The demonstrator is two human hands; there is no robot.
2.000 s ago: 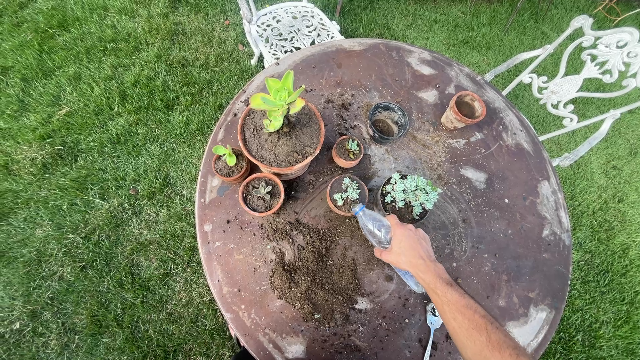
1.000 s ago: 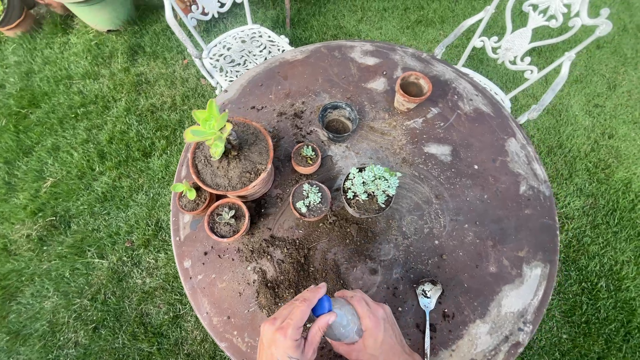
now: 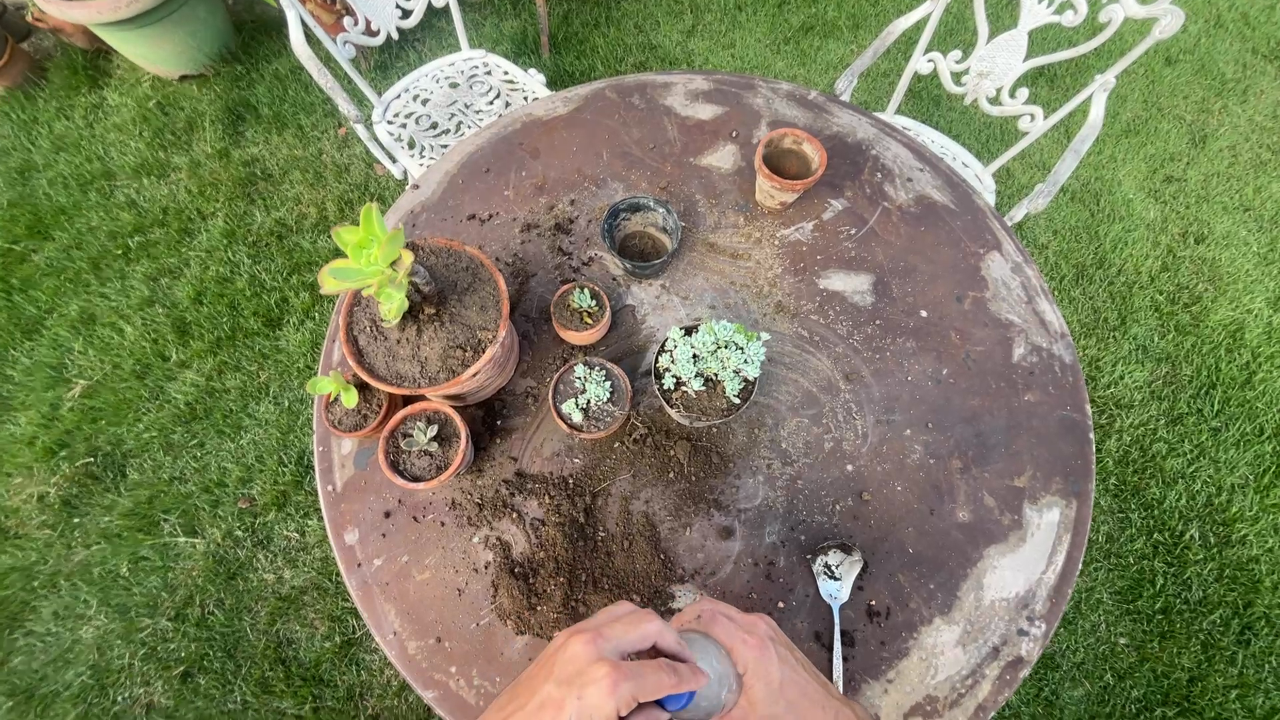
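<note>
At the bottom centre my left hand (image 3: 605, 672) has its fingers on the blue cap of a clear plastic bottle (image 3: 712, 675). My right hand (image 3: 765, 665) is wrapped around the bottle's body, most of which is hidden. A pile of loose soil (image 3: 570, 560) lies just beyond my hands. Past it stand a small terracotta pot with a pale succulent (image 3: 590, 395), a smaller potted succulent (image 3: 581, 308) and a wider pot of bushy succulent (image 3: 708, 370). A soil-smeared metal serving spoon (image 3: 836, 590) rests to the right of my hands.
On the round table (image 3: 960, 420), a large terracotta pot (image 3: 435, 320) and two small ones (image 3: 357, 412), (image 3: 428, 447) stand at left. A black plastic pot (image 3: 641, 240) and an unplanted terracotta pot (image 3: 789, 170) are farther back. White metal chairs (image 3: 450, 105), (image 3: 1000, 70) flank the far edge.
Two seconds ago one hand held the bottle tilted over the small pot of pale succulent; it has drawn back to the near edge. Both hands are now on the bottle, with a blue cap at its top.
</note>
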